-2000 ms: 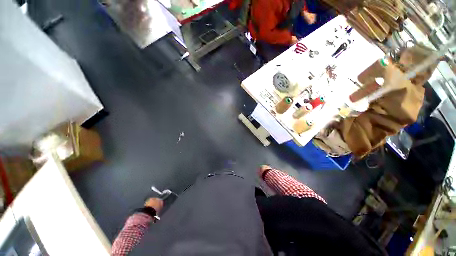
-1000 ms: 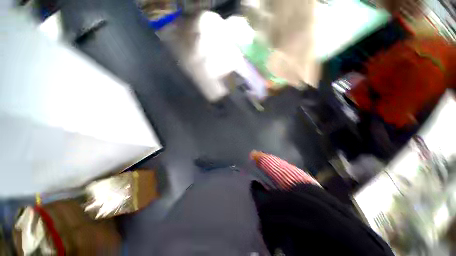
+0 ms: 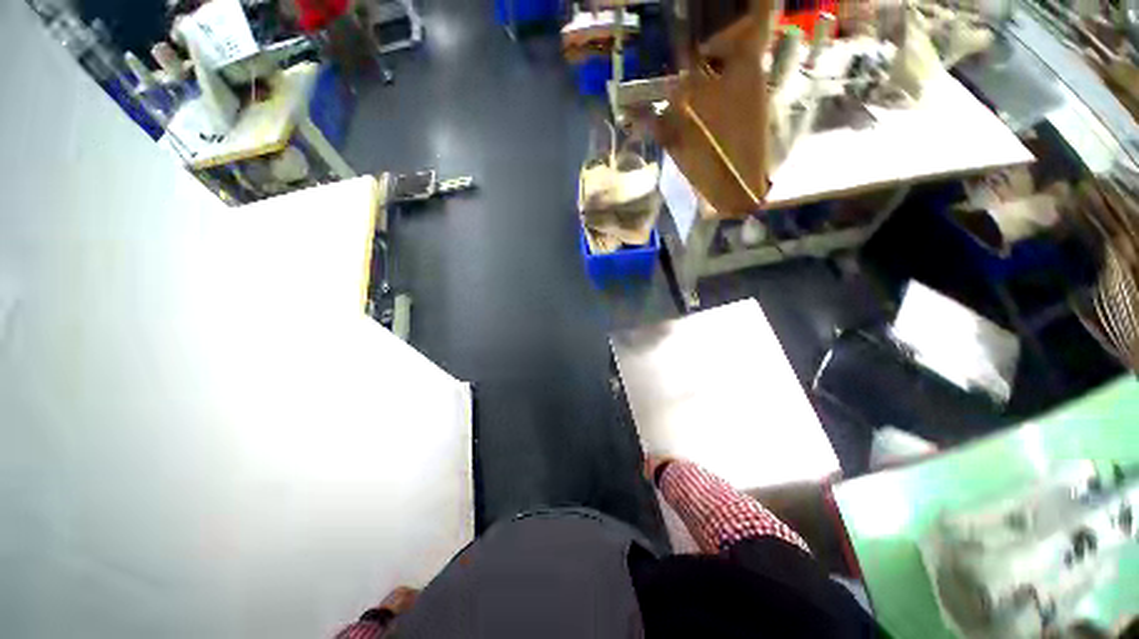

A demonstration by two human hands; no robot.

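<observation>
My right hand (image 3: 658,467) is small in the frame, beside the near left edge of a white-topped low table (image 3: 724,387). Its fingers are hard to make out, and I see nothing held in it. My left hand (image 3: 400,600) is low at the bottom, partly cut off by my body, over the edge of the large white table (image 3: 275,437). Its fingers are not clear either. The dark grey apron (image 3: 543,580) lies between my hands.
A floor aisle (image 3: 506,287) runs ahead. A blue crate (image 3: 621,265) holds beige and brown pieces. A brown bag piece (image 3: 724,125) hangs at the white work table (image 3: 924,144). A green-topped table (image 3: 899,499) is at right, a sewing machine (image 3: 222,94) at far left.
The view has turned and moved along the aisle. The person in red and the table of thread cones have left the near view. The low white-topped table and green table now show at right.
</observation>
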